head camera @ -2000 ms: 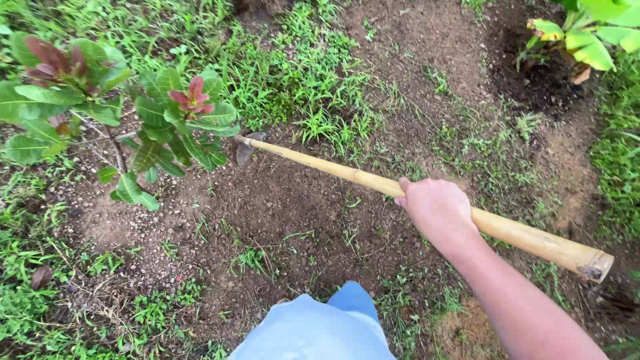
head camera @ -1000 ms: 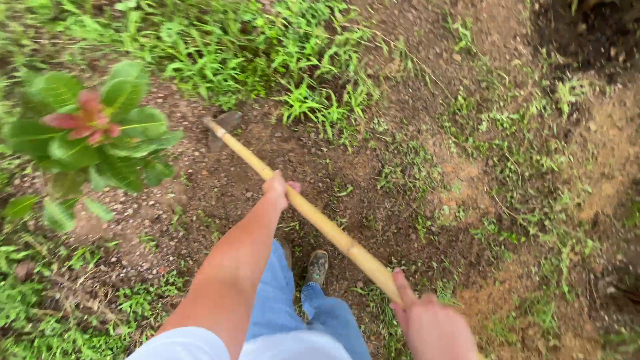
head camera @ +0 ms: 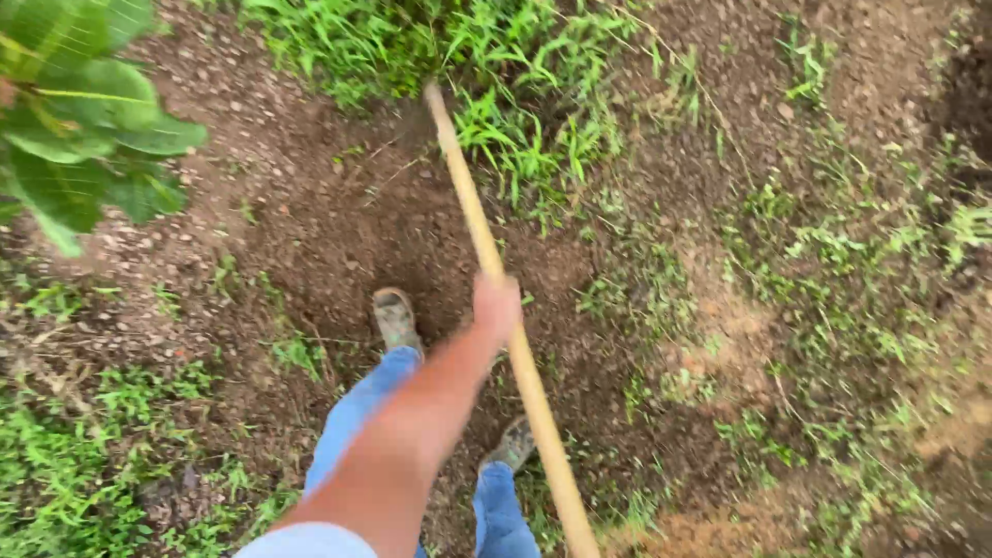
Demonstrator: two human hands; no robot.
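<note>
My left hand (head camera: 497,304) is wrapped around the middle of a long bamboo handle (head camera: 539,411), with my forearm reaching up from the bottom of the view. The handle slants from the bottom edge up to the weeds, where its far end is blurred. The tool's metal head is a dark smear there and hardly shows. A clump of green weeds (head camera: 511,139) touches that end. My right hand is out of view, and the near end of the handle runs past the bottom edge.
Two shoes (head camera: 395,316) stand on brown soil (head camera: 325,225), one ahead of the other. A leafy sapling (head camera: 85,124) rises at the upper left. Low weeds (head camera: 54,465) grow at the lower left, with sparse grass (head camera: 814,248) at the right.
The tool's head has moved from bare soil near the sapling to the edge of the weed clump. My right hand, on the handle one second ago, has left the view.
</note>
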